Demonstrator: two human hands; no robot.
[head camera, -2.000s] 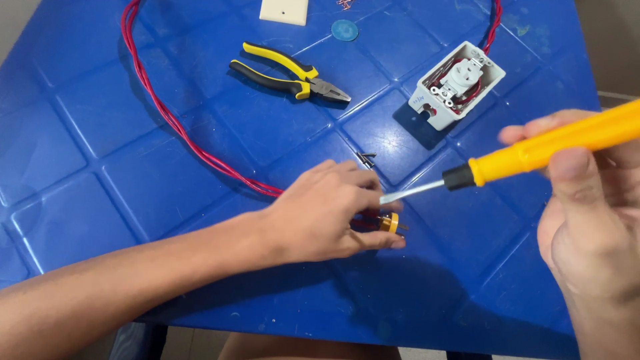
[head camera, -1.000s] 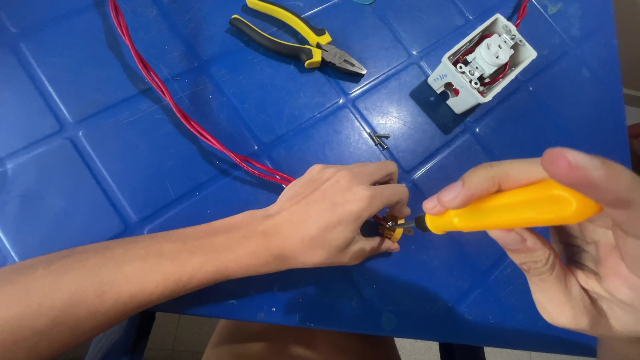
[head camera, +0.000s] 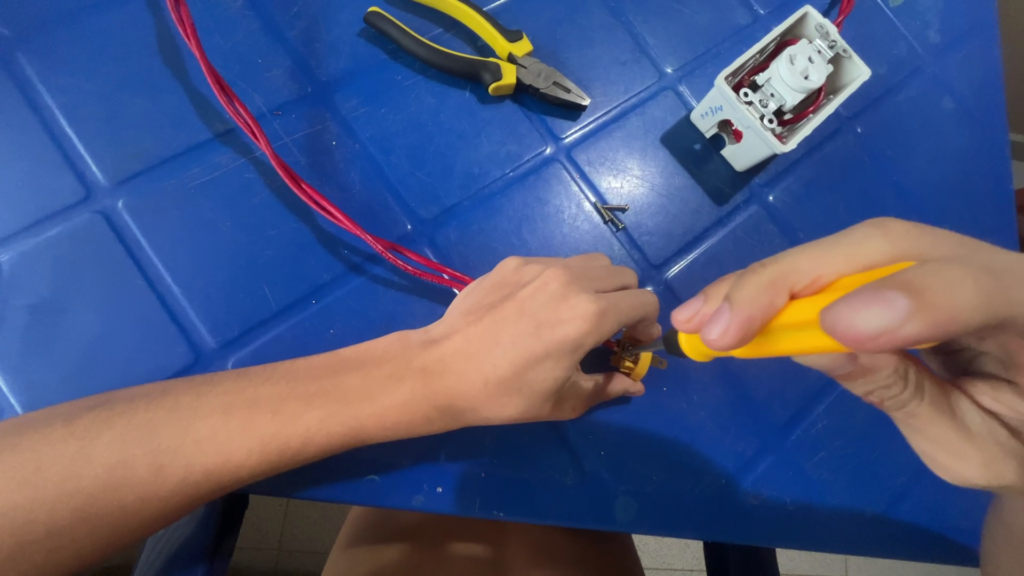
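My left hand (head camera: 544, 340) pinches a small yellow electrical plug (head camera: 638, 366) with metal prongs between thumb and fingers, just above the table. Twisted red wires (head camera: 296, 182) run in from the upper left and pass under this hand. My right hand (head camera: 904, 336) grips the yellow handle of a screwdriver (head camera: 788, 328). Its shaft points left, with the tip at the plug's inner side; the exact contact is partly hidden by my fingers. Several small screws (head camera: 611, 214) lie on the table beyond my left hand.
Combination pliers (head camera: 488, 56) with yellow and black handles lie at the top middle of the blue plastic table (head camera: 496, 152). At the upper right, a white outlet box (head camera: 780, 92) holds a socket and red wires. The table's near edge crosses below my left forearm.
The screwdriver has come down and left, its tip now at the plug. My right hand has closed in on my left hand, which keeps hold of the plug. The view has shifted nearer the table.
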